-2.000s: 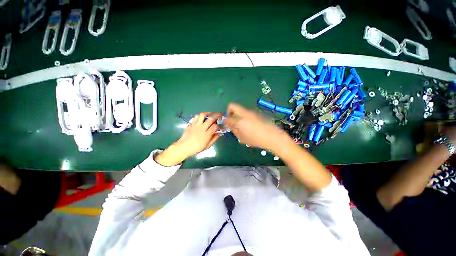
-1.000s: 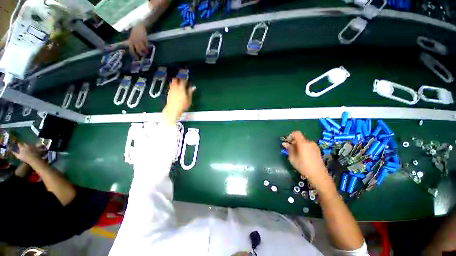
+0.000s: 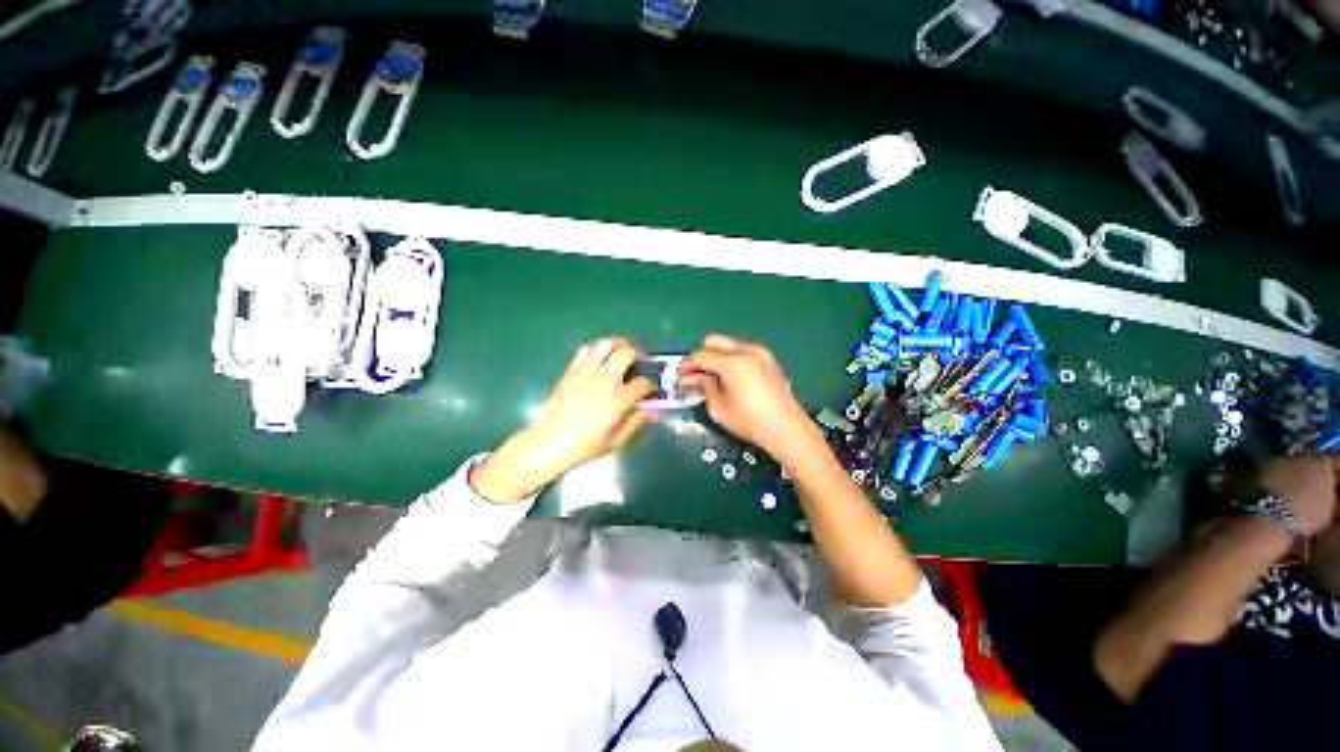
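My left hand (image 3: 595, 400) and my right hand (image 3: 745, 391) are close together over the bench, both closed around one white loop-shaped housing (image 3: 669, 379). The left fingers hold its left part, and the right fingers are on its right part. The fingers hide most of the housing; whether the right hand also holds a small part cannot be told. A heap of blue cylinders (image 3: 919, 458) lies right of my right hand, with metal pieces (image 3: 941, 417) mixed in. A stack of white housings (image 3: 316, 316) lies at left on the bench.
Beyond the white divider rail (image 3: 588, 235), the green conveyor belt (image 3: 588, 132) carries spaced loop housings, some with blue heads (image 3: 387, 100). Small round parts (image 3: 769, 501) lie by the near edge. A neighbour's arm (image 3: 1198, 588) is at right, and another person's arm (image 3: 18, 478) at left.
My left hand has come back from the belt and now holds a white housing. My right hand has moved left from beside the heap to meet it. The view has shifted.
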